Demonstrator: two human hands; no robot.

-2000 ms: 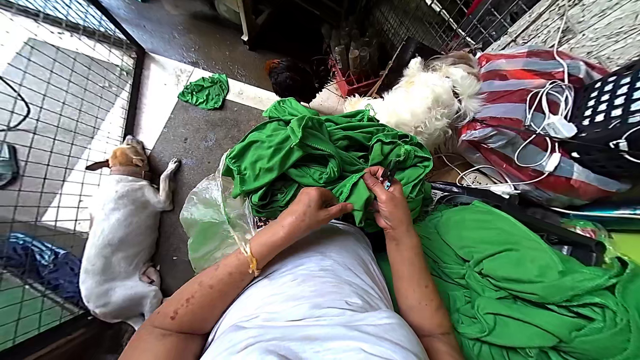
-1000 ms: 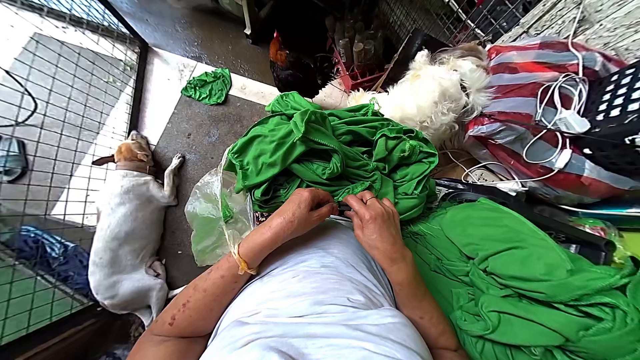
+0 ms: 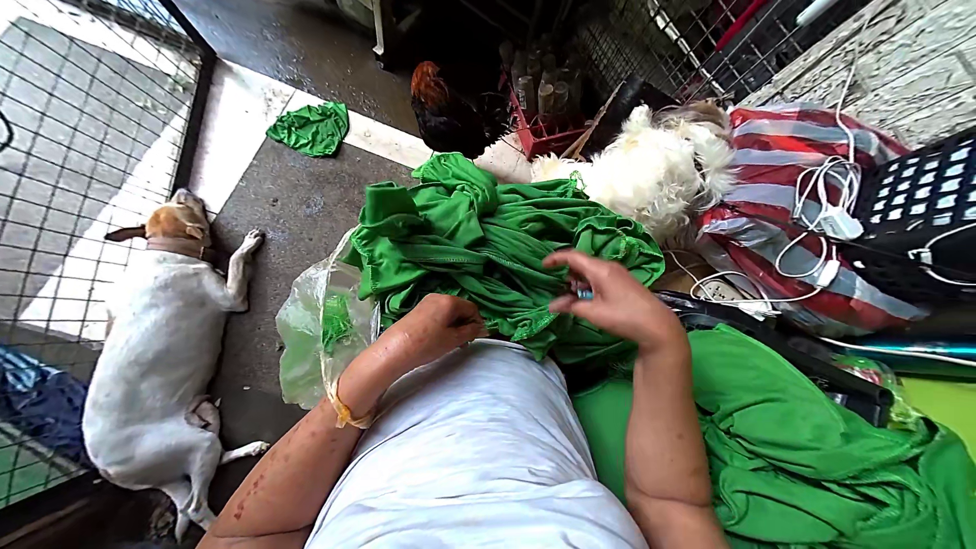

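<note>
A heap of green fabric with stitched seams point(image 3: 488, 252) lies in front of my body. My left hand point(image 3: 442, 324) is curled with its fingertips closed at the heap's near edge, on the green fabric. Above the right part of the heap, my right hand point(image 3: 610, 297) is lifted with its index finger extended; a small bluish, shiny thing shows at its fingers, too blurred to name. A clear plastic bag point(image 3: 309, 343) with some green material in it sits left of the heap. More green fabric point(image 3: 793, 442) is spread to the right of my right forearm.
A white dog with a brown head point(image 3: 152, 351) lies at left beside a wire mesh panel point(image 3: 84, 152). A green scrap point(image 3: 311, 130) is on the floor. Beyond the heap are a rooster point(image 3: 442, 110), a red crate point(image 3: 545, 141), a shaggy white dog point(image 3: 648, 168), a striped bag point(image 3: 785, 206) and white cables.
My right hand has risen off the fabric and moved apart from my left hand; a second ago both were together at the heap's near edge. My left hand stays low at the fabric.
</note>
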